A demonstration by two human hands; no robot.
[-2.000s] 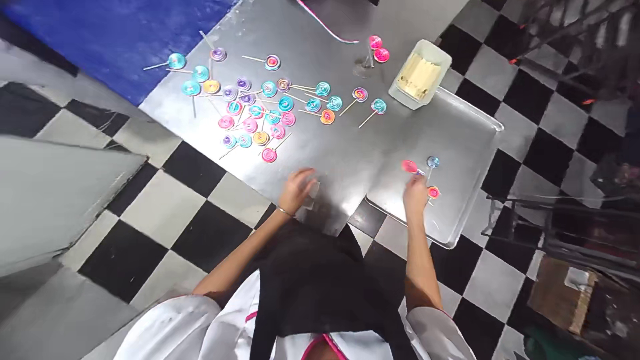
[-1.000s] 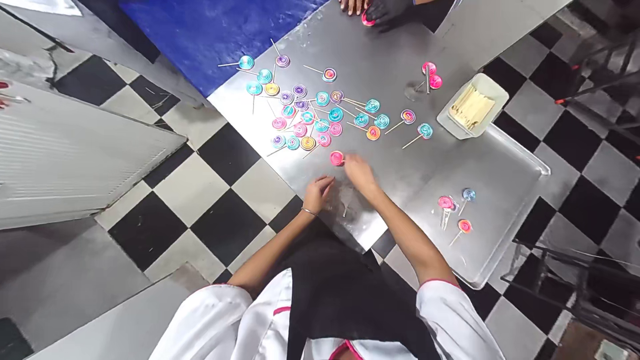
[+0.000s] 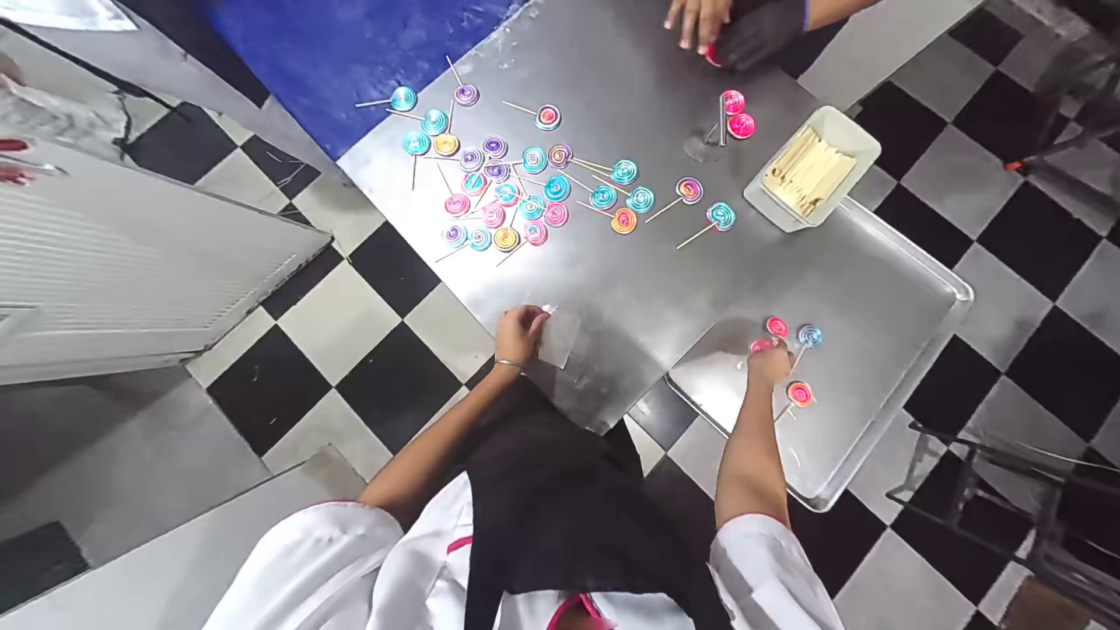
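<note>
My left hand (image 3: 520, 335) is at the near edge of the steel table (image 3: 630, 280), its fingertips pinching what looks like a small clear plastic wrapper (image 3: 558, 339). Over the metal sheet tray (image 3: 884, 350) at the right, my right hand (image 3: 770, 362) has its fingers on a pink lollipop (image 3: 760, 346). Around it on the tray lie a red-pink lollipop (image 3: 776, 326), a blue lollipop (image 3: 810, 335) and an orange-red lollipop (image 3: 800, 394). Many swirl lollipops in teal, purple, pink and orange, such as an orange one (image 3: 624, 220), lie spread over the table's left part.
A plastic container of wooden sticks (image 3: 812, 170) stands by the tray's far corner. Near it, two pink lollipops (image 3: 740, 126) lie beside a clear object. Another person's hands (image 3: 726, 26), one dark-gloved, are at the far edge. Blue material (image 3: 350, 61) covers the far left corner.
My right hand has moved from the pink lollipop near my left hand on the table to the tray at the right. A further pink lollipop now shows at its fingers.
</note>
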